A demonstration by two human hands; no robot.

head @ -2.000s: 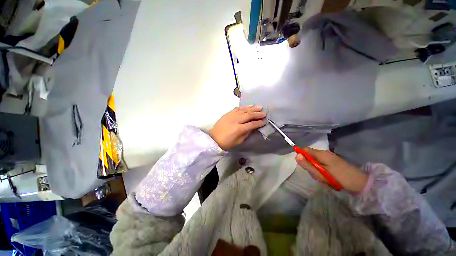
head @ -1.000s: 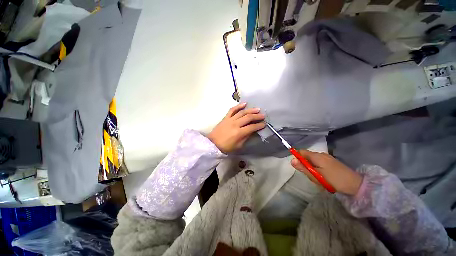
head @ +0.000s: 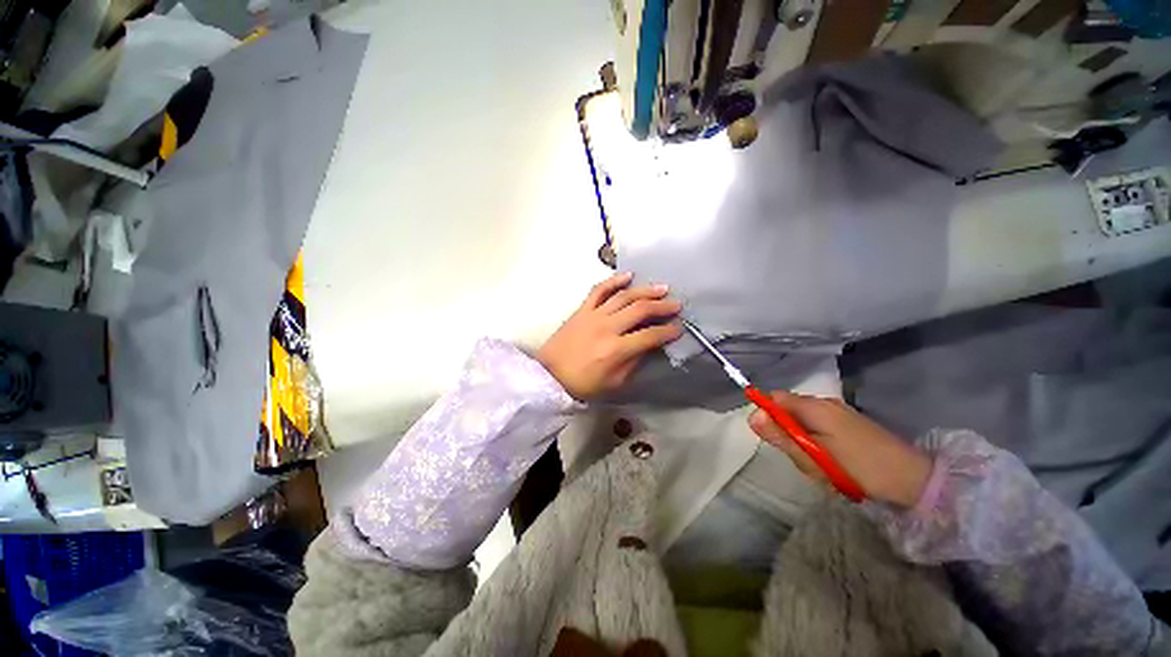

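Note:
A grey garment panel (head: 822,231) lies on the table under the machine head and reaches to the front edge. My left hand (head: 609,336) presses its near left corner, fingertips on the cloth. My right hand (head: 841,443) holds scissors with red-orange handles (head: 806,443). The slim silver blades point up and left, their tip at the cloth edge beside my left fingertips. Whether the tip is in the cloth cannot be told. A narrow folded strip or slit runs right from the tip.
The sewing machine head (head: 693,64) and glare are above. Another grey panel with a slit (head: 161,321) lies at left over a yellow-black striped edge (head: 290,372). Dark scissors (head: 1089,146) lie at far right. Grey cloth (head: 989,372) hangs at right. A clear bag (head: 141,610) is lower left.
The scissors and right hand have shifted slightly left since the earliest frame. The cloth corner by my left fingers has changed shape a little. My left hand stays almost in place.

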